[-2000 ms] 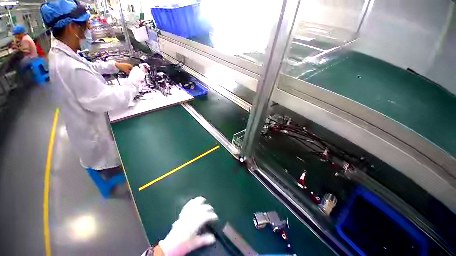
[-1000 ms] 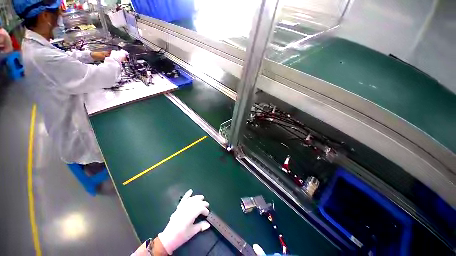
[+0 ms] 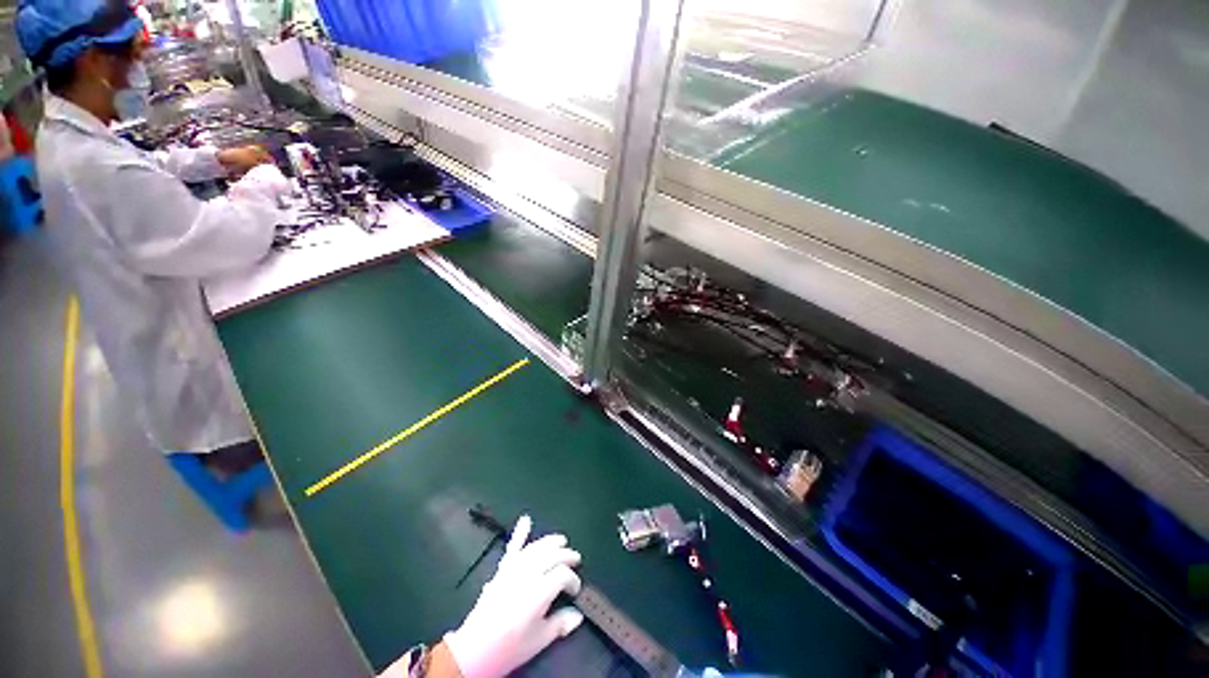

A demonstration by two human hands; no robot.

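Note:
My left hand (image 3: 520,607), in a white glove, is low in the middle of the view, closed over a black cable harness on the green bench (image 3: 398,358). The harness's thin branched end (image 3: 488,521) sticks out past the fingers. A steel ruler (image 3: 621,633) runs from my thumb to the bottom edge. Only a pale sliver (image 3: 709,673), perhaps my right hand, shows at the bottom edge; its grip is hidden. A silver-grey connector (image 3: 650,527) with red and black leads (image 3: 716,612) lies right of the ruler.
A blue bin (image 3: 838,530) stands at the lower right. Behind the metal rail (image 3: 690,464) lie tangled harnesses (image 3: 743,318) and a loose connector (image 3: 801,473). A metal post (image 3: 626,199) rises mid-view. A co-worker in white (image 3: 133,252) handles harnesses on a white board (image 3: 318,272).
The view has shifted, so the bench and co-worker sit further left. The branched harness end now shows beyond my left fingers. The connector's leads show more fully than at first.

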